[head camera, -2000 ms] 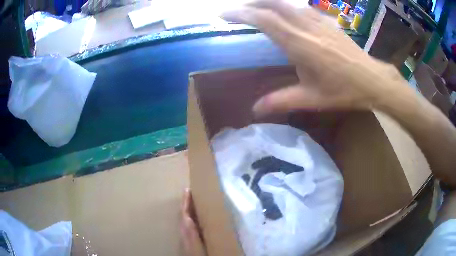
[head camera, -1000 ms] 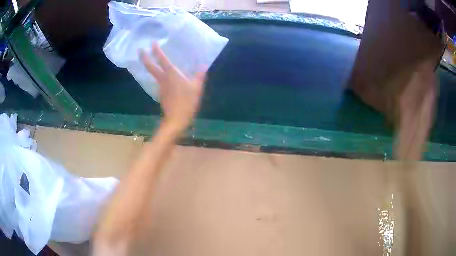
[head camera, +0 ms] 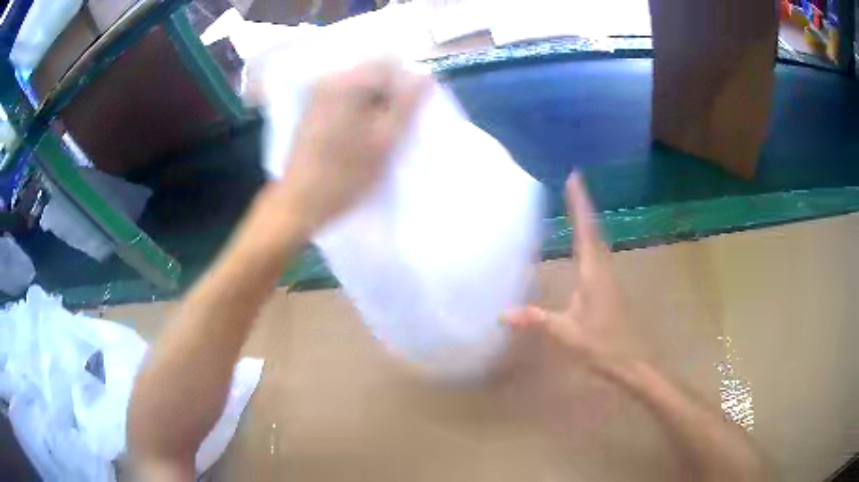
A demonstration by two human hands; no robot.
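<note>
A white bagged product hangs above the cardboard table cover, its lower part bulging and blurred by motion. My left hand grips the bag near its top, with the fingers closed on the plastic. My right hand is at the bag's lower right, with thumb and fingers spread and the thumb tip at or very near the bag. The item inside the bag is hidden.
A heap of crumpled white bags lies at the left. A brown carton stands on the dark conveyor belt at the right. The green rail crosses behind the cardboard. Green posts and another carton are at the left.
The carton went from the table to the belt at the right. My left hand reached the bag on the belt, gripped it and lifted it over the table. My right hand left the carton and came beside the bag.
</note>
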